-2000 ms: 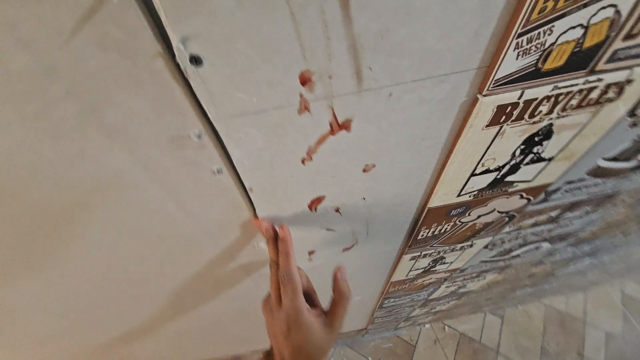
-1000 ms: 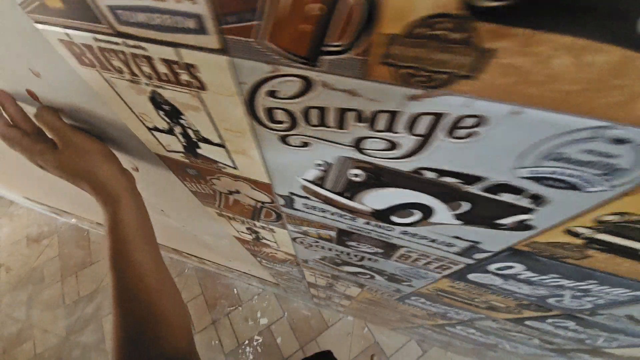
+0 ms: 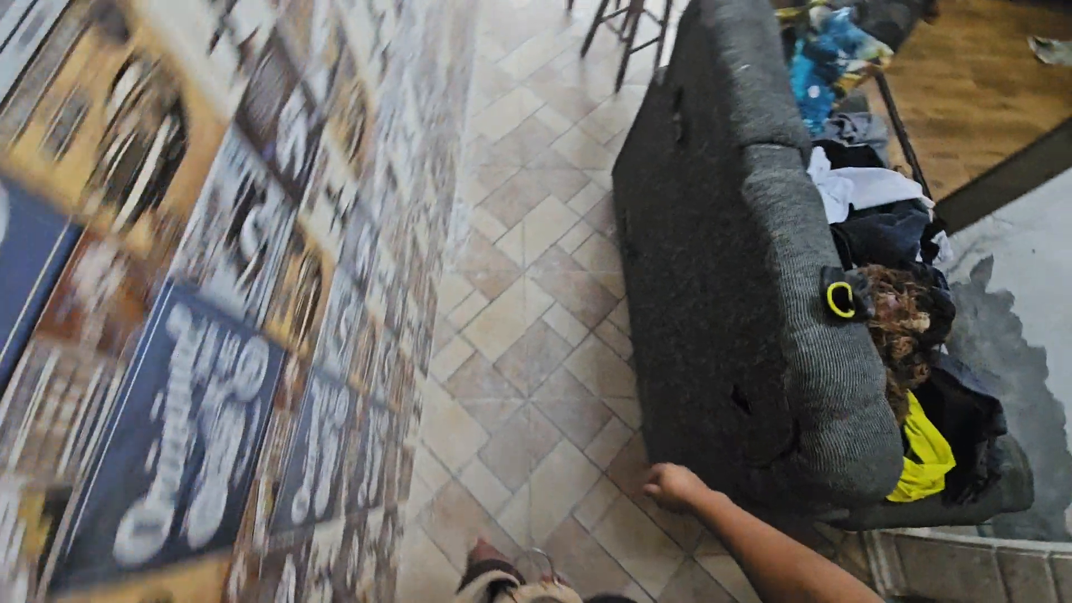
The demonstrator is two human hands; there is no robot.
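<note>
My right hand (image 3: 672, 487) hangs low at the end of my forearm, which comes in from the bottom right. Its fingers look curled, and I see nothing in them. The hand is nearest to the lower corner of a dark grey fabric sofa (image 3: 703, 276), seen from behind; whether they touch is unclear. My left hand is out of view. Part of a foot (image 3: 481, 550) and some blurred clothing (image 3: 536, 590) show at the bottom edge.
A wall with vintage-style sign pictures (image 3: 193, 419) runs along the left. Patterned floor tiles (image 3: 523, 310) lie between it and the sofa. Clothes, including a yellow garment (image 3: 925, 452), are heaped on the sofa. Stool legs (image 3: 628, 38) stand at the top.
The view has swung from the wall to the floor and sofa. My left hand, earlier at the pale panel with red marks, is out of view. My right hand has come into view.
</note>
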